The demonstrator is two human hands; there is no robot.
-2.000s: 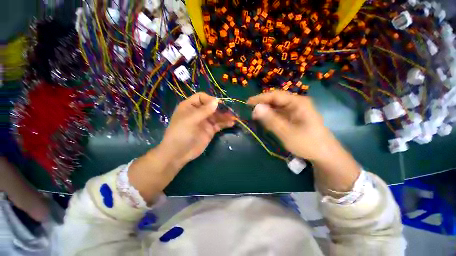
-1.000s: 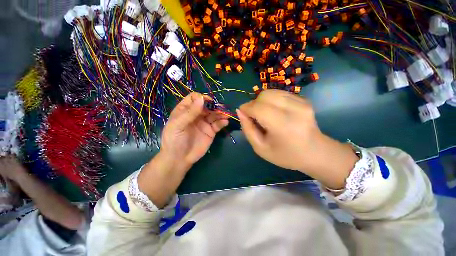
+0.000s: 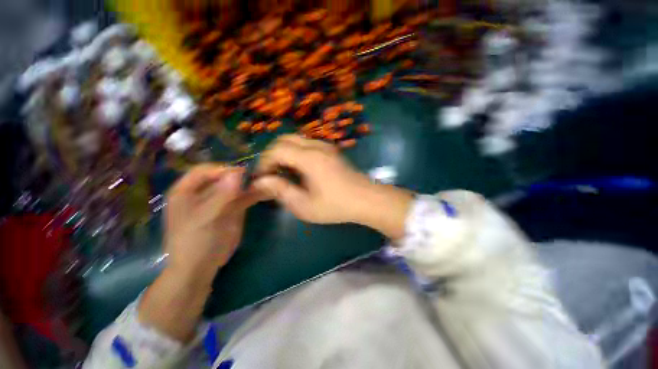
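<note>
The frame is blurred. My left hand [image 3: 205, 209] and my right hand [image 3: 317, 180] are together over the dark green bench, fingertips almost touching. Both hands have their fingers closed on thin wires, which are mostly hidden and smeared between the fingertips. A short piece of yellow wire [image 3: 249, 157] shows just above where the fingertips meet. No housing can be made out in either hand.
Loose black-and-orange housings [image 3: 281, 79] lie beyond my hands, beside the yellow bin [image 3: 155, 36]. Harnesses with white connectors [image 3: 112, 108] lie at left, more white connectors [image 3: 498, 108] at right. Red wires [image 3: 32, 270] lie far left. A grey-white seat-like shape [image 3: 599, 288] shows lower right.
The view has swung, so hands and heaps appear further left. The hands are closer together than a second ago. The dark piece and wires seen in my left hand then are now hidden or blurred.
</note>
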